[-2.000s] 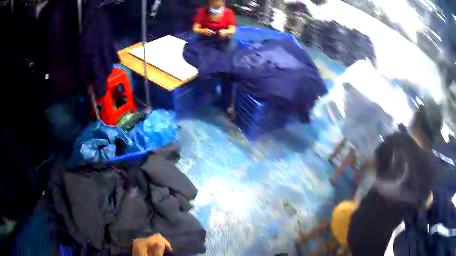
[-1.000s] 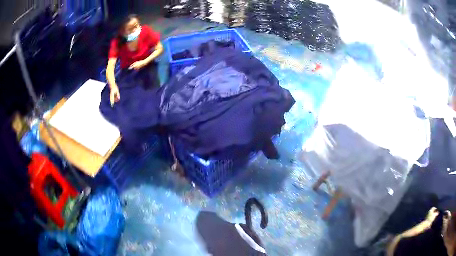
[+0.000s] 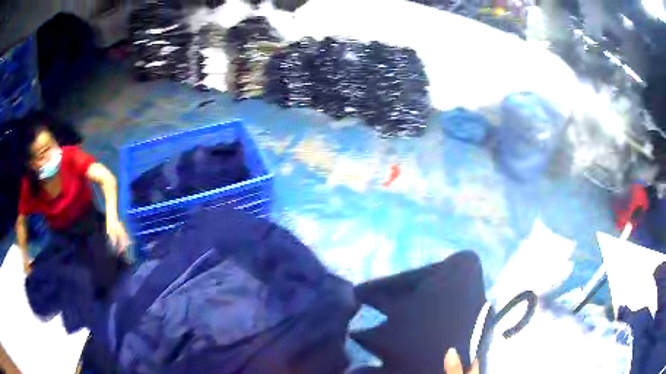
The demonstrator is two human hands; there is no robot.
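Observation:
A black garment (image 3: 431, 310) with a pale curved edge is raised at the bottom centre-right. A thin black loop (image 3: 515, 310) curves out beside that edge. My right hand (image 3: 460, 362) shows only as fingertips at the bottom edge, over the garment beside the pale edge. It appears to grip the cloth; the rest of the hand is cut off. My left hand is out of the picture.
A navy garment heap (image 3: 241, 296) lies at the lower left. Behind it is a blue crate (image 3: 197, 195) of dark cloth. A masked person in red (image 3: 62, 190) stands left. Dark stacks (image 3: 347, 80) stand behind; white cloth (image 3: 537, 263) is at right.
The view has swung right, so the person, crate and navy heap have shifted left and down. The black garment and its loop now show further right and higher, with fingertips visible on the garment.

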